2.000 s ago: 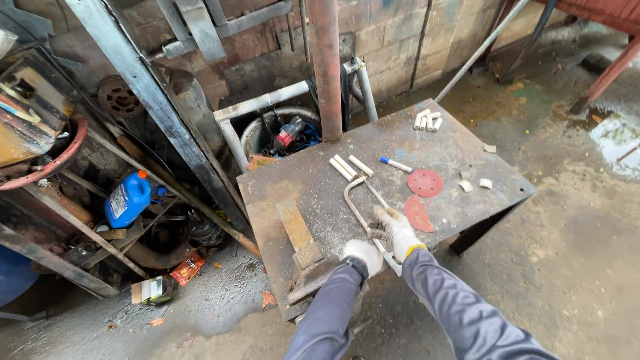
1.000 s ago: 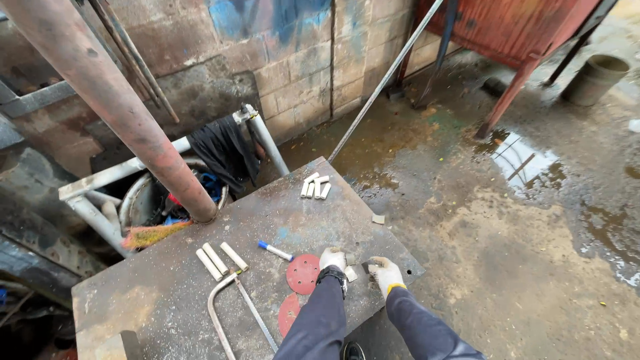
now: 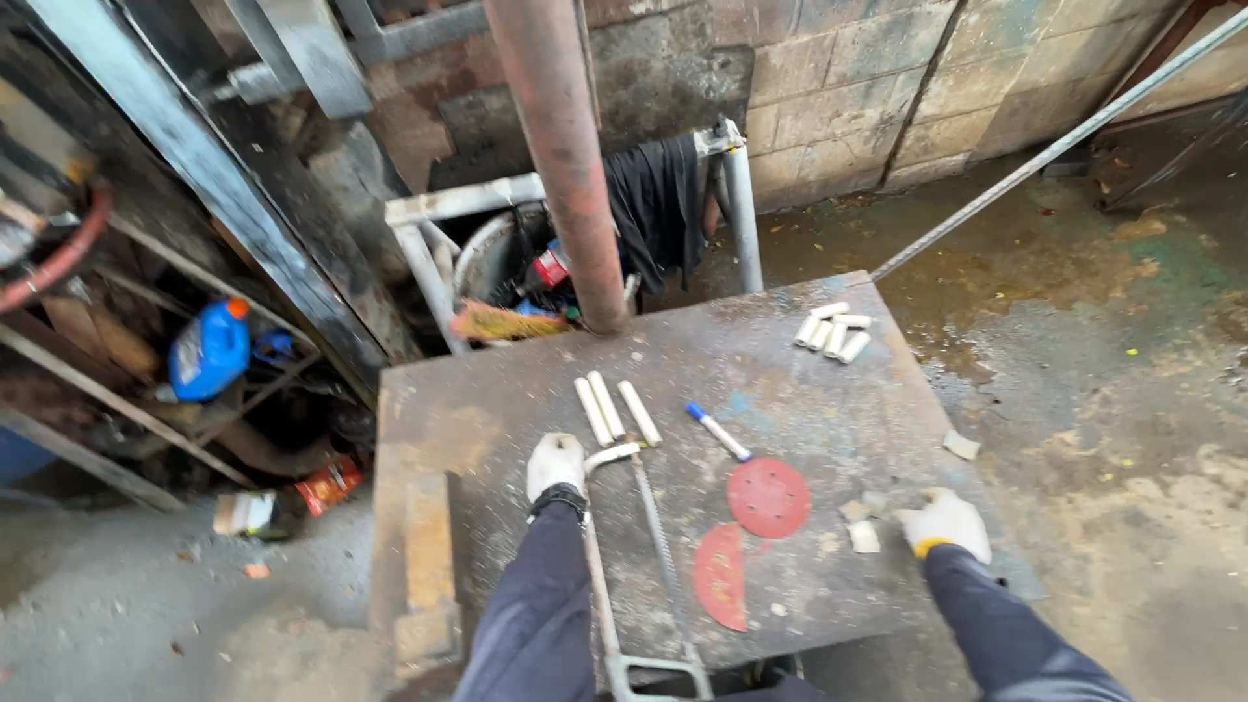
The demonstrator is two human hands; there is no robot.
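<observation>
My left hand (image 3: pixel 556 468), in a whitish work glove, is beside the front end of a hacksaw (image 3: pixel 655 526) lying on the metal table (image 3: pixel 507 390); whether it grips anything cannot be told. My right hand (image 3: pixel 944 525), gloved with a yellow cuff, is over the right side, next to small pale scraps (image 3: pixel 863 536). Several white tube pieces (image 3: pixel 591 411) lie beyond the saw, and shorter ones (image 3: pixel 835 336) are grouped at the far right corner. A blue-capped marker (image 3: pixel 720 432) touches or nearly touches a red sanding disc (image 3: pixel 768 498); a half disc (image 3: pixel 721 577) lies nearer.
A rusty upright pipe (image 3: pixel 575 195) stands at the table's far edge, before a metal frame (image 3: pixel 744 219) draped with black cloth (image 3: pixel 655 210). A rusty steel block (image 3: pixel 427 546) is at the table's left. A blue jug (image 3: pixel 210 351) stands on the left rack.
Two seconds ago both hands were at the saw; one second ago both were by the scraps. Since then my left hand has moved left to beside the saw. The view has swung back left.
</observation>
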